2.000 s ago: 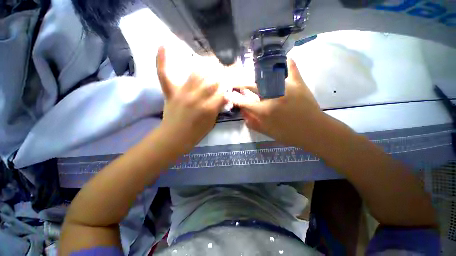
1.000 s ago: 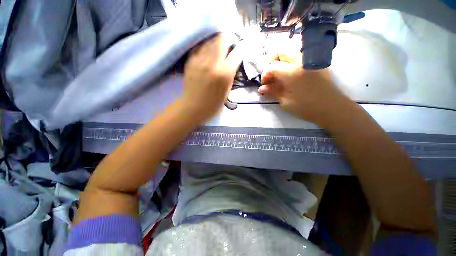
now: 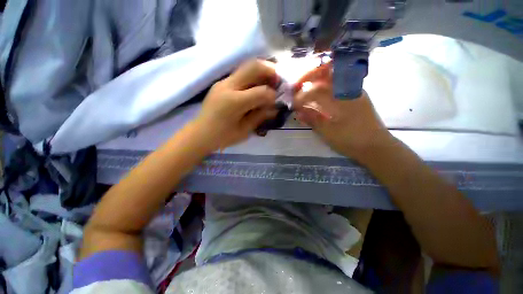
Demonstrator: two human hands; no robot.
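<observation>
My left hand point(image 3: 238, 106) and my right hand point(image 3: 330, 109) are close together just in front of the needle area. Both pinch a small dark and pale folded edge point(image 3: 281, 109) of the garment between the fingertips. The light grey garment point(image 3: 149, 86) drapes from my left hand over the left of the table, with dark bands in its folds. The presser foot area point(image 3: 321, 56) is washed out by the lamp. A blunt grey-blue attachment point(image 3: 350, 74) hangs over the back of my right hand.
The white machine head point(image 3: 436, 23) spans the top. A grey ruler-marked edge point(image 3: 258, 171) runs along the table front. Grey and dark cloth pieces point(image 3: 28, 229) are heaped at lower left. The white table bed point(image 3: 481, 103) extends to the right.
Since two seconds ago, the left hand has drawn the garment edge off the flat bed and gathered it. In the last second both hands have closed together around the dark edge.
</observation>
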